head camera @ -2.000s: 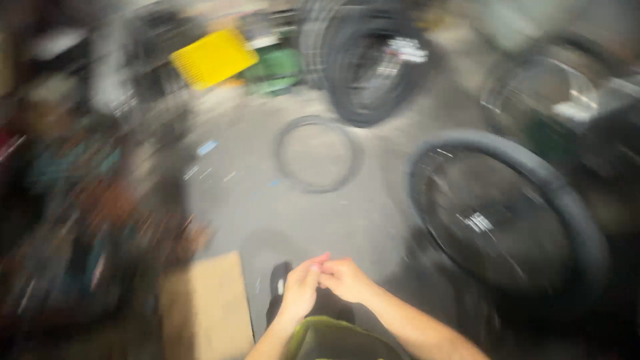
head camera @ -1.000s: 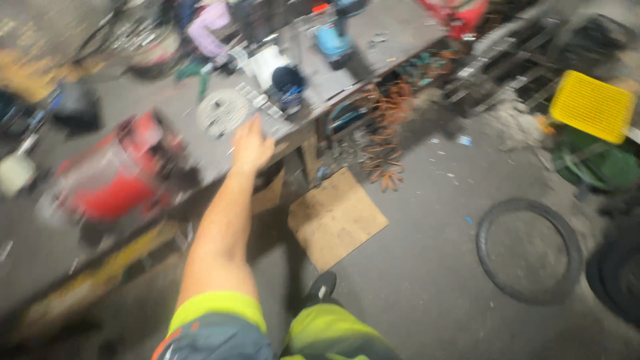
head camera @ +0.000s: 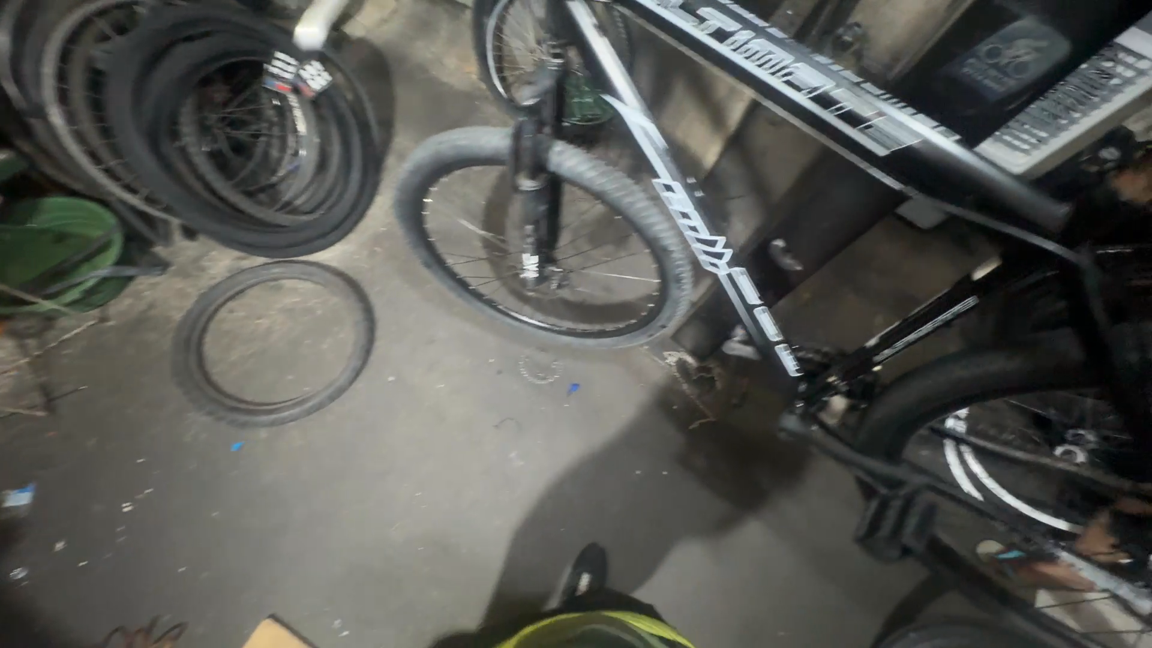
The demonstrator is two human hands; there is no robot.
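Note:
Neither of my hands shows in the head view now. A black bicycle frame with white lettering (head camera: 711, 234) crosses the upper right. Its front wheel (head camera: 544, 236) rests on the concrete floor, below the suspension fork (head camera: 534, 193). At the right edge is the rear wheel (head camera: 1017, 441), partly in shadow, with a black pedal (head camera: 895, 522) to its lower left. My dark shoe (head camera: 587, 569) and part of a yellow-green garment (head camera: 594, 625) appear at the bottom.
A loose tyre (head camera: 193, 360) lies flat on the floor at the left. Behind it lean several tyres and wheels (head camera: 135, 135), next to a green basket (head camera: 67, 243). A person's foot (head camera: 1035, 567) is low at the right. A cardboard corner (head camera: 274, 634) shows at the bottom.
The view has swung right, from the workbench to the bicycle. One second ago an arm of mine reached over the bench; two seconds ago both hands were together. Both are now out of view.

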